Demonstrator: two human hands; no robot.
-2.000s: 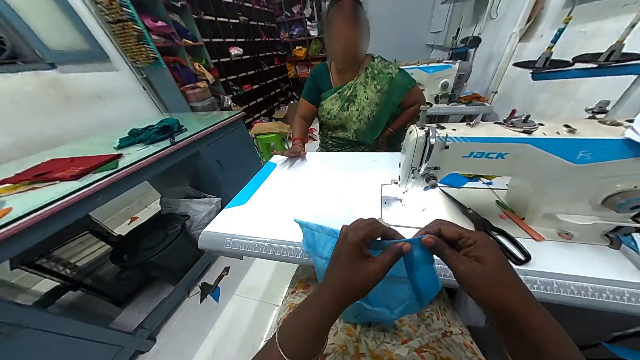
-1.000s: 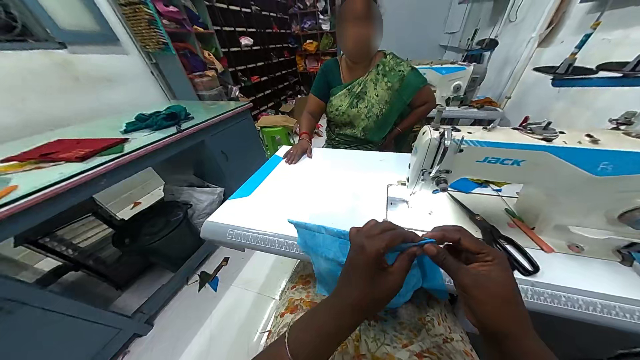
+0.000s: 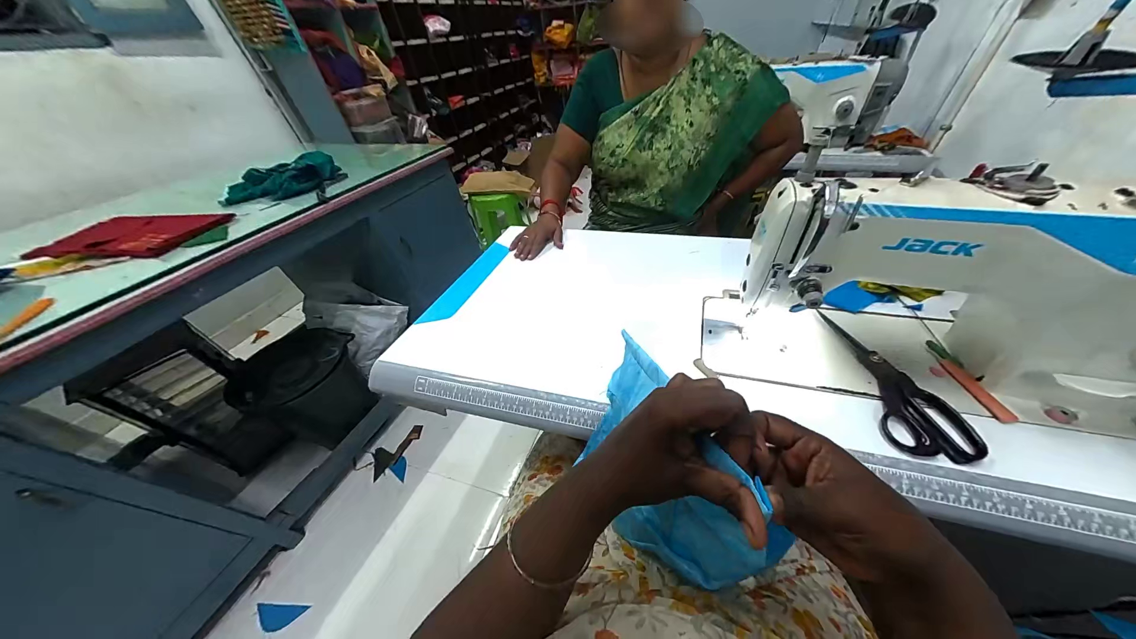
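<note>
A piece of blue fabric (image 3: 692,532) hangs over my lap below the front edge of the sewing table (image 3: 603,284). My left hand (image 3: 701,444) pinches its folded upper edge between thumb and fingers. Close beside it, my right hand (image 3: 799,470) grips the same edge with its fingertips. Part of the fabric is hidden behind my hands. To the right lie black-handled scissors (image 3: 914,408), with their blades partly open and pointing toward the needle area of a white and blue Jack sewing machine (image 3: 941,240). An orange-handled tool (image 3: 972,382) lies beyond the scissors.
A person in a green sari (image 3: 666,133) stands across the table, one hand on its far corner. At the left is a glass-topped counter (image 3: 195,186) with red cloth (image 3: 133,235) and dark green cloth (image 3: 284,177). A black bin (image 3: 306,382) stands below it. Fabric scraps (image 3: 284,615) lie on the floor.
Both hands keep hold of the fabric. Its held edge was spread sideways between the fingers and now slopes down toward my right hand, with the hands close together.
</note>
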